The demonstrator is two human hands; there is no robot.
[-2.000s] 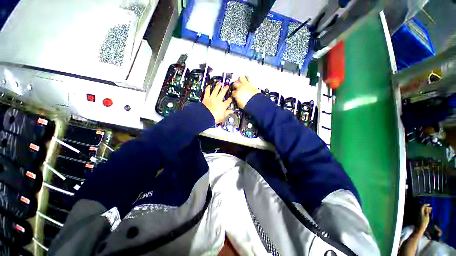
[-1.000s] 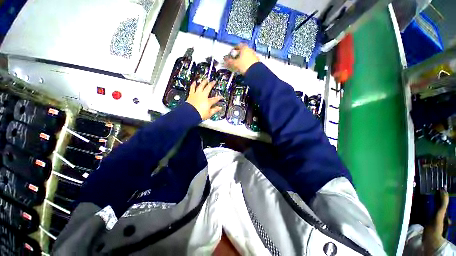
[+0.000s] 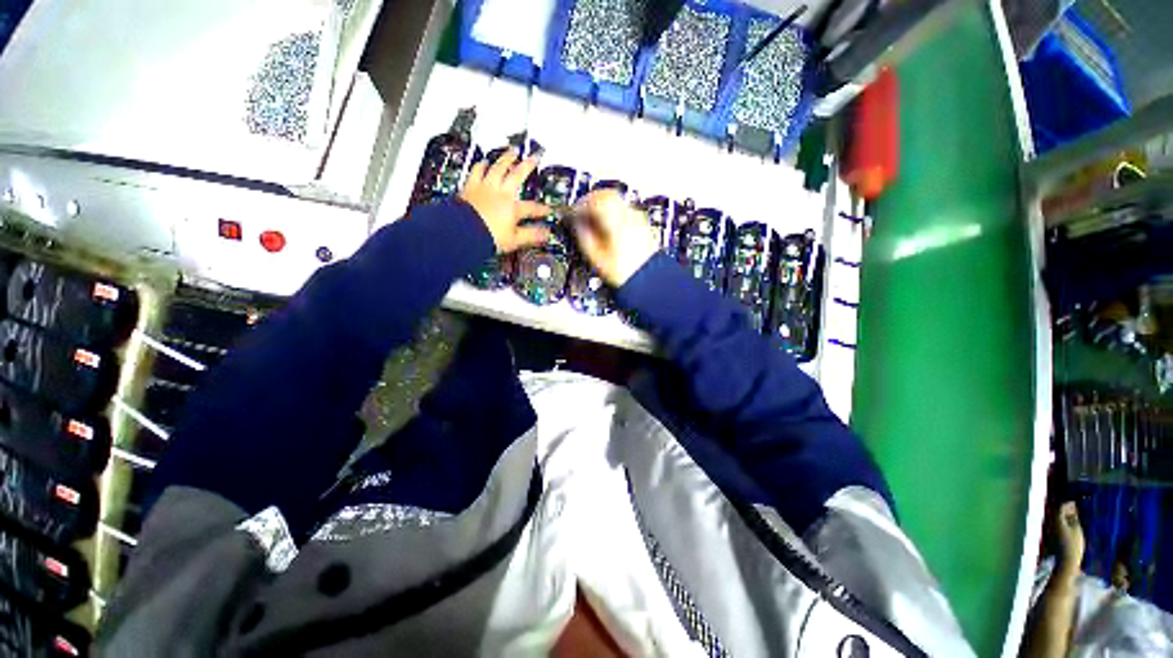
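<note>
Several long black open housings (image 3: 795, 293) stand side by side in a row on a white board (image 3: 515, 116). Dark parts, small green patches and round discs show inside them. My left hand (image 3: 504, 203) lies with spread fingers over the second housing from the left, its fingertips near that housing's far end. My right hand (image 3: 614, 235) is over the third and fourth housings, blurred, with its fingers bent together. Whether it holds something small cannot be told. The hands hide parts of the housings under them.
Blue bins (image 3: 686, 67) of silvery pieces stand behind the row. A white machine (image 3: 167, 212) with a red button is at left, stacked black units (image 3: 52, 386) below it. A green belt (image 3: 945, 386) and a red object (image 3: 875, 135) are at right. Another person's hand (image 3: 1065, 546) shows lower right.
My right hand has come back from beyond the far ends of the housings, down over the row. My left hand has moved toward the far end of a housing further left. The view has shifted slightly.
</note>
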